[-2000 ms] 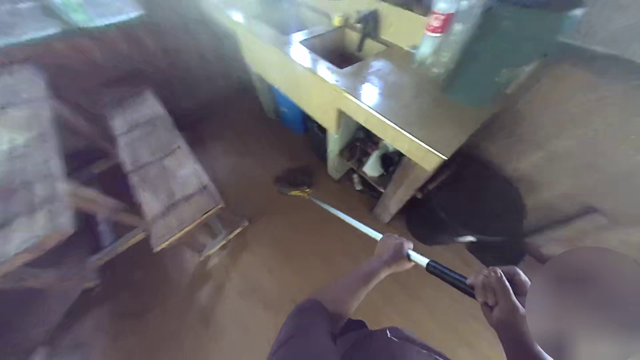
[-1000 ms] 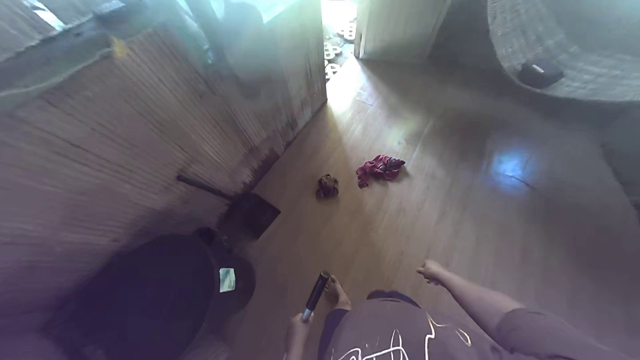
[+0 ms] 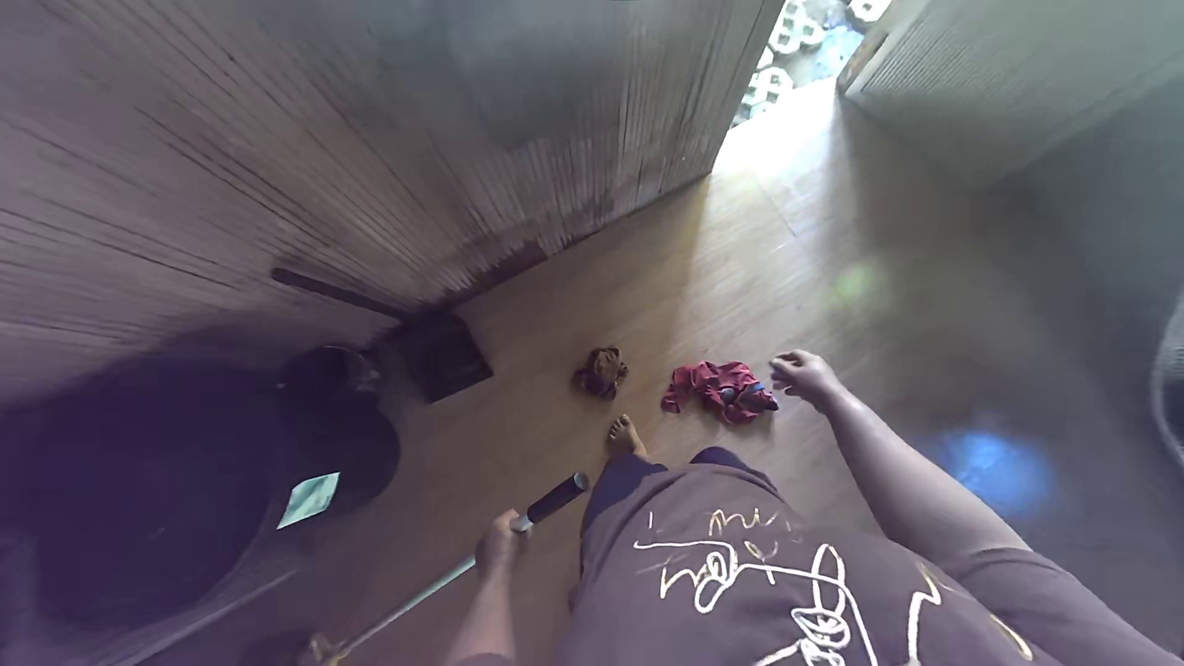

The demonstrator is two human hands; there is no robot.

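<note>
My left hand (image 3: 499, 541) grips a long pale pole (image 3: 421, 597) just below its black end grip (image 3: 555, 498); the pole slants to the lower left, where its far end is blurred. My right hand (image 3: 803, 375) is held out with fingers partly curled and nothing seen in it. Left of that hand a crumpled red cloth (image 3: 717, 388) lies on the floor; whether they touch I cannot tell. A small brown cloth bundle (image 3: 603, 373) lies farther left, in front of my bare foot.
A dark dustpan (image 3: 444, 356) with a long handle rests by the wooden wall (image 3: 370, 176). Large black containers (image 3: 139, 481) stand at the left. An open doorway (image 3: 786, 111) at the top lets in bright light, with perforated blocks (image 3: 770, 85) outside.
The view has turned from the sink counter to the doorway side. My right hand, on the pole two seconds ago, is off it. Since one second ago, the cloths appear closer to me.
</note>
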